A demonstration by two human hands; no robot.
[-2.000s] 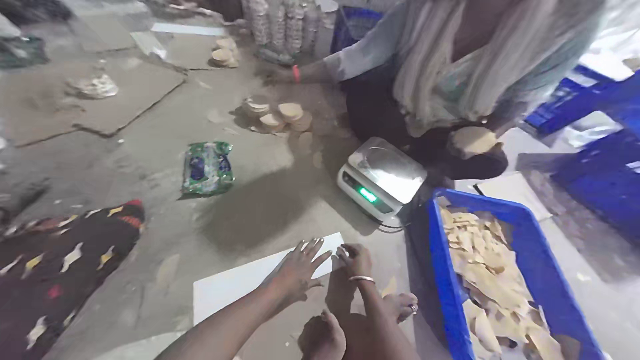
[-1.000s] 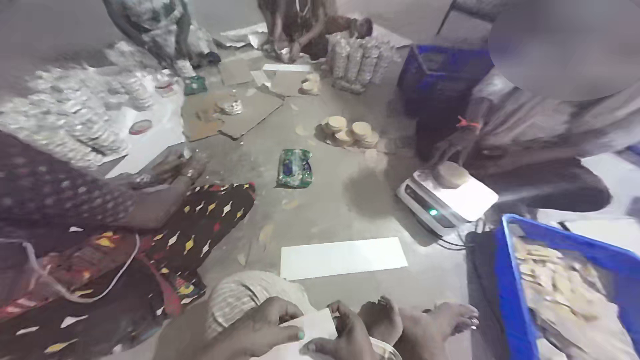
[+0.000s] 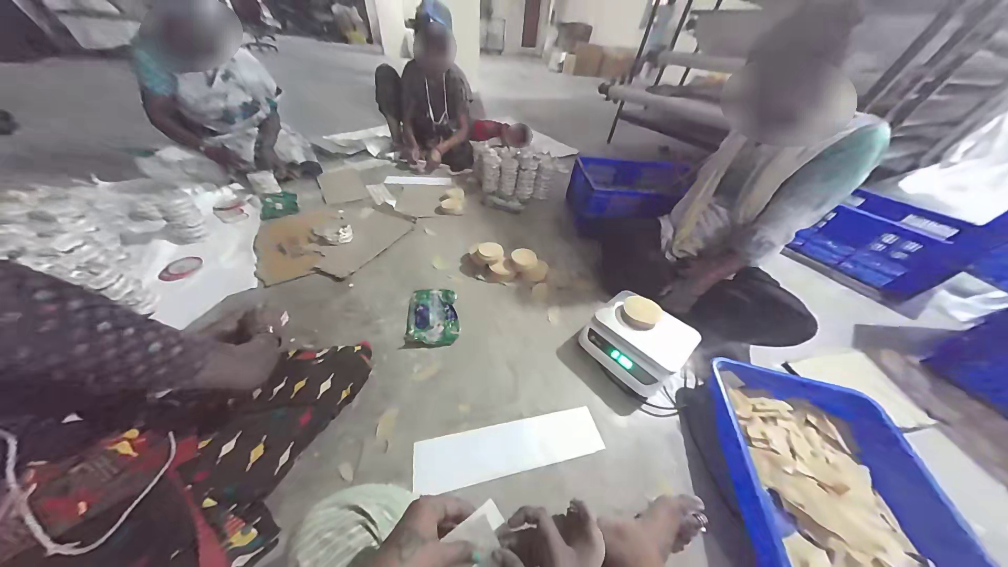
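A small piece of white paper (image 3: 482,520) is pinched by my left hand (image 3: 421,531) and my right hand (image 3: 524,539) at the bottom edge. Both hands are partly cut off, and bare feet (image 3: 661,524) are just right of them. Beyond my hands a long white paper strip (image 3: 508,450) lies flat on the floor. A pale, ribbed rounded thing, perhaps cloth, is left of my left hand. A white digital scale (image 3: 642,342) with a lit green display bears a stack of round tan discs (image 3: 642,312). Farther off lies a green plastic packet (image 3: 433,317).
A blue crate (image 3: 846,394) of broken tan pieces stands at right. More disc stacks (image 3: 504,264) sit mid-floor. A person sits behind the scale, another close at left, two farther back. Cardboard (image 3: 315,244), wrapped stacks (image 3: 516,173) and another blue crate (image 3: 622,185) lie beyond.
My hands have left the long white strip and now hold a small paper piece. A disc stack is on the scale, which was bare at first. The view has tilted up.
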